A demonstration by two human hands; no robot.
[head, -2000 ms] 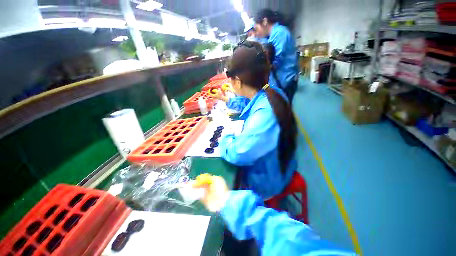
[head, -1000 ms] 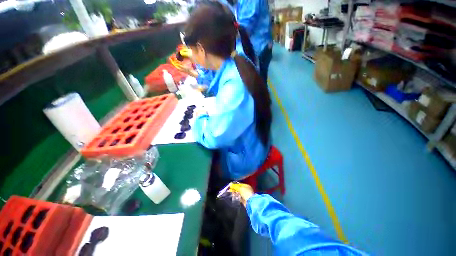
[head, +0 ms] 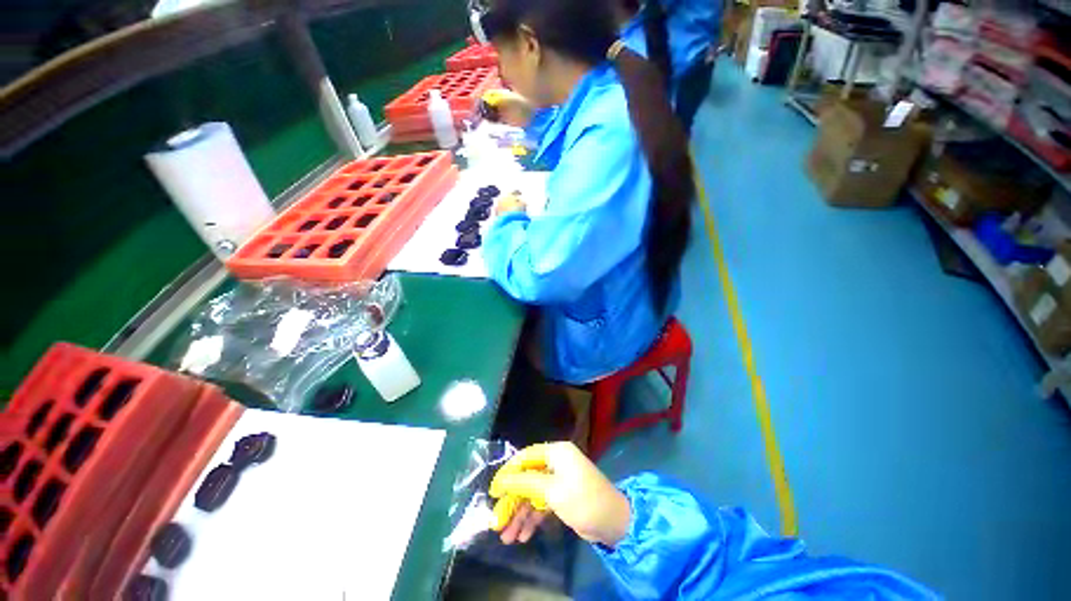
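Observation:
My right hand [head: 561, 491], with yellow finger cots on its fingertips, is past the right edge of the green bench. Its fingers are closed on a crumpled clear plastic piece [head: 476, 517] with whitish glare. Whether anything lies inside the plastic is unclear. My left hand is out of the picture. Several black watch-shaped housings [head: 216, 487] lie in a line on the left part of the white mat [head: 317, 499]. A red-orange foam tray [head: 118, 470] with dark units in its pockets stands left of the mat.
Behind the mat are a white bottle [head: 388, 369], a crumpled clear bag [head: 264, 340], a dark unit [head: 334, 398] and a round white pad [head: 463, 400]. A paper roll [head: 211, 188] and second foam tray [head: 352, 211] stand beyond. A seated person [head: 587, 200] works ahead.
My right hand moved from over the bench beside the bottle to past its right edge, and now shows lower and nearer with the plastic. The camera view has turned down, showing more mat.

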